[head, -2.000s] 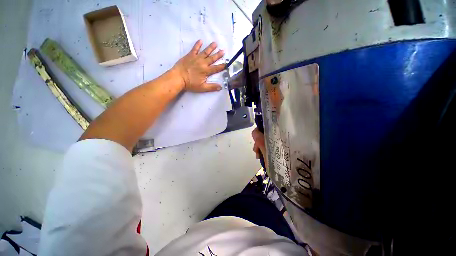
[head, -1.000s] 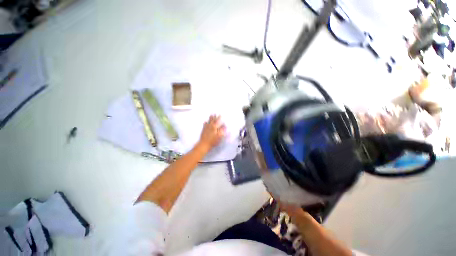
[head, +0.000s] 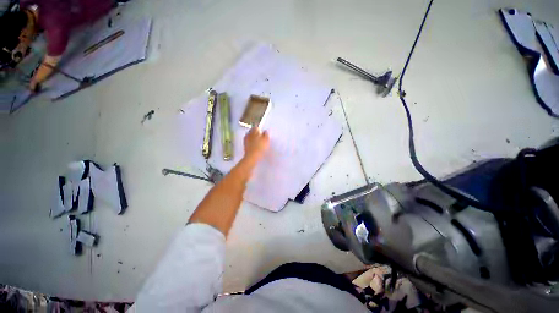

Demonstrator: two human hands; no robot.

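The pale lilac-white paper marker (head: pixel 288 156) tops the fabric lay, and a dark cut piece edge shows at its lower right. My left hand (head: pixel 256 143) is over the paper with its fingers at the near edge of the small open box (head: pixel 256 112); blur hides whether they grip it. A speckled weight bar (head: pixel 209 125) and a yellow-green weight bar (head: pixel 225 127) lie left of the box. The cutting machine (head: pixel 404 226) is at the lower right, off the paper. My right hand is not in view.
A cloth clamp (head: pixel 214 175) is at the lay's lower left edge, another clamp (head: pixel 384 82) at upper right. A black cable (head: pixel 409 131) runs to the machine. Cut pieces (head: pixel 109 188) lie left, others (head: pixel 544 79) far right. A person's arm (head: pixel 48 68) is at upper left.
The machine has moved away from the lay to the lower right. My left hand has moved from flat on the paper up to the box. My right hand has left the view.
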